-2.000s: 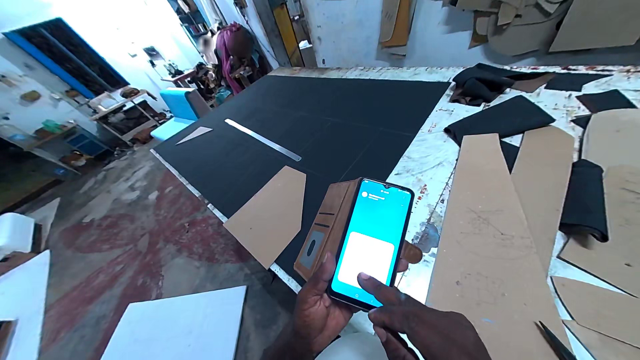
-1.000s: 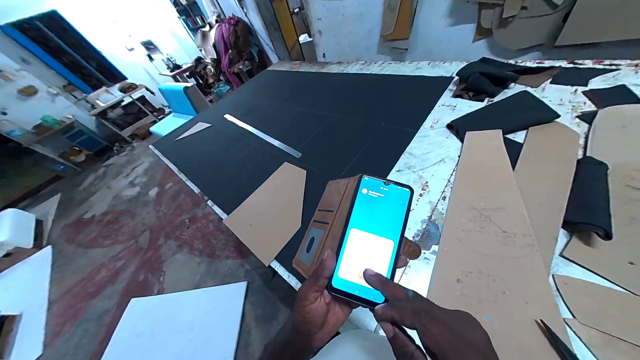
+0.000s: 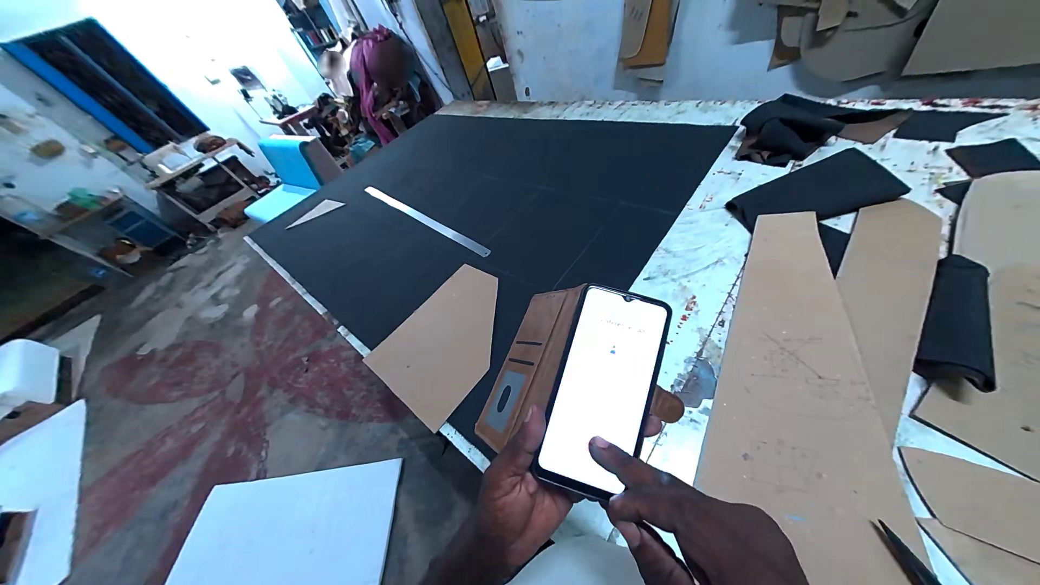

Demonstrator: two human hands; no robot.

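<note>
My left hand (image 3: 528, 500) holds a smartphone (image 3: 605, 390) in an opened brown wallet case (image 3: 528, 357), screen facing up. The screen is mostly white with a little writing. One finger of my right hand (image 3: 691, 512) touches or hovers over the lower part of the screen; something dark and thin, only partly visible, lies under that hand's other fingers. Beyond the phone, black sheet material (image 3: 520, 187) is spread over the table, bearing a metal ruler (image 3: 426, 221), a small triangular piece (image 3: 317, 213) and a cardboard pattern piece (image 3: 443, 345).
Several cardboard patterns (image 3: 796, 390) and folded black pieces (image 3: 821, 185) lie on the table's right side. A dark pointed tool (image 3: 903, 552) rests at the lower right. White boards (image 3: 292, 520) are at the lower left, and a blue chair (image 3: 288, 171) stands behind the table's far left.
The phone's screen has turned from teal with a white panel to almost fully white. Both hands remain at the phone in much the same place.
</note>
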